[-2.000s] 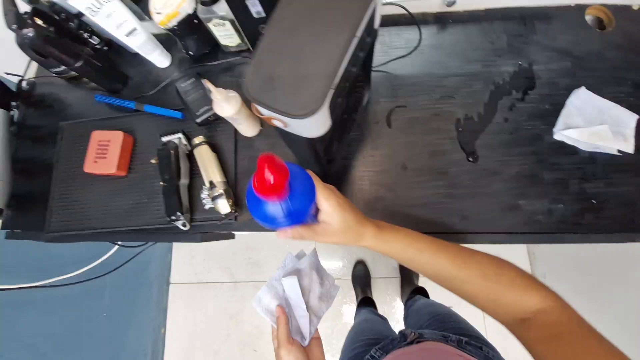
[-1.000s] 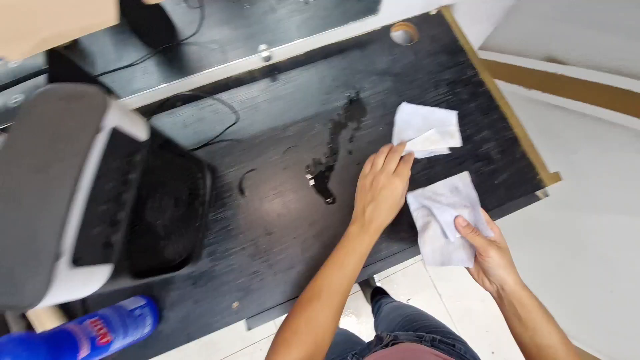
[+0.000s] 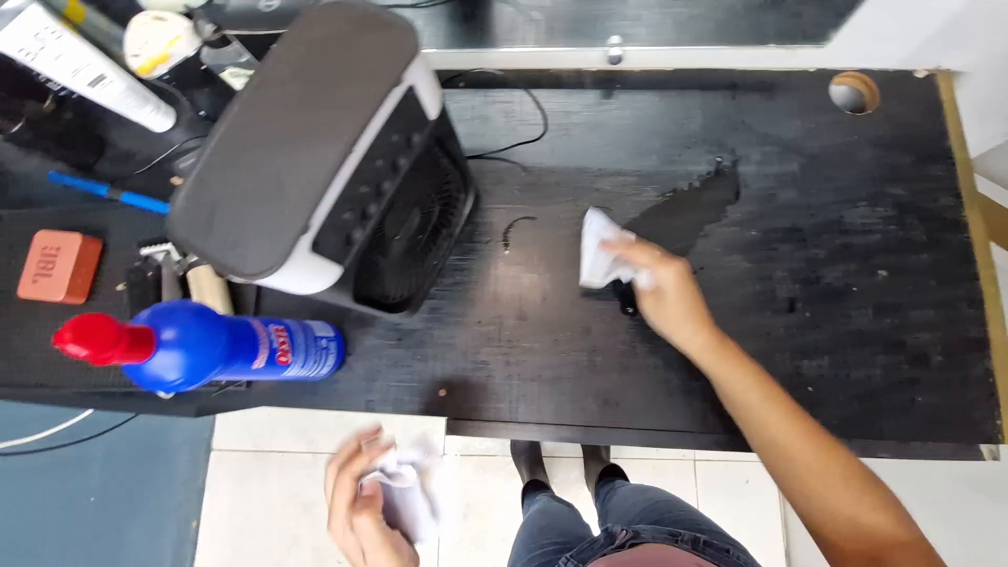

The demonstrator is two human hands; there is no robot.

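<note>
My right hand presses a folded white cloth onto the black counter, at the left edge of a dark wet patch. Off the counter's front edge, my left hand grips another crumpled white cloth; both are blurred by motion. A blue bottle with a red cap stands at the left part of the counter, in front of a grey and white air cooler.
To the left are a red JBL speaker, hair clippers, a blue pen-like stick and a white tube. A thin black cable curves behind the cooler. A round hole pierces the counter at the back right.
My right hand has taken the cloth from the right part of the counter and moved it left to the wet patch. My left hand, still with its cloth, has moved left, off the counter's front.
</note>
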